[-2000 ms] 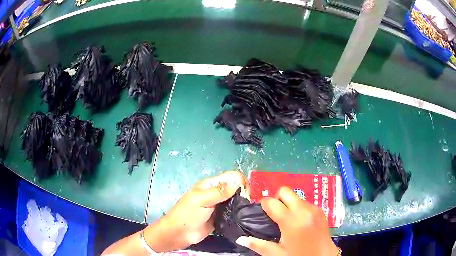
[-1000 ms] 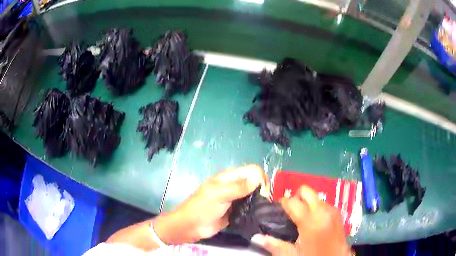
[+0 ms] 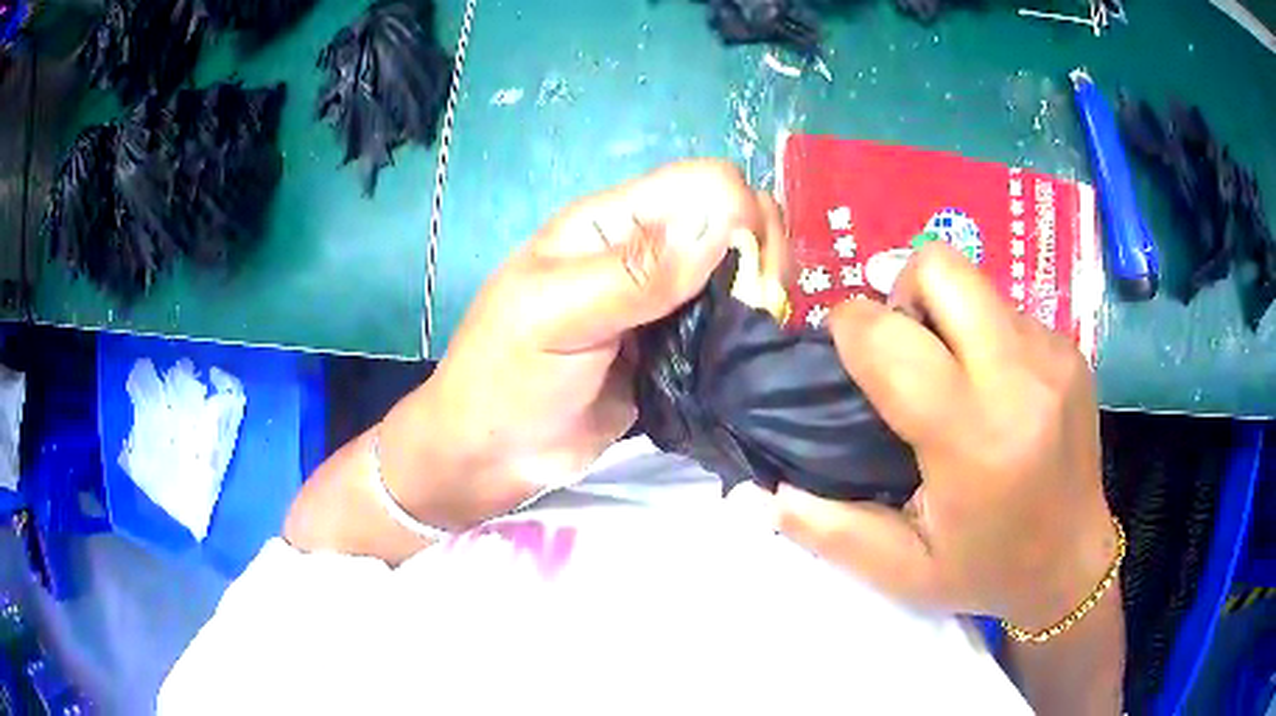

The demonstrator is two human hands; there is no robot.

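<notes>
A gathered black bunch [image 3: 791, 406] is held between both hands in front of my white top, with its pleats spreading to the right. My left hand [image 3: 602, 294] grips its narrow left end; a yellow wrap shows near the fingertips. My right hand [image 3: 980, 420] pinches the bunch's right side, thumb below and fingers above. The red packet [image 3: 910, 182] with white characters lies flat on the table behind the hands. A small white oval [image 3: 887, 269] shows on it beside my right fingers. The inner faces of the bunch are hidden by the fingers.
The green table [image 3: 588, 112] holds finished black bunches [image 3: 168, 175] at left and a single bunch [image 3: 385, 84]. A blue pen or knife [image 3: 1117, 189] lies right of the packet, beside loose black pieces [image 3: 1206, 189]. A blue bin [image 3: 266, 448] with crumpled white material [image 3: 179, 437] is below the edge.
The view has tilted down, so the hands appear higher and larger and the table items have shifted up. Both hands still hold the black bunch.
</notes>
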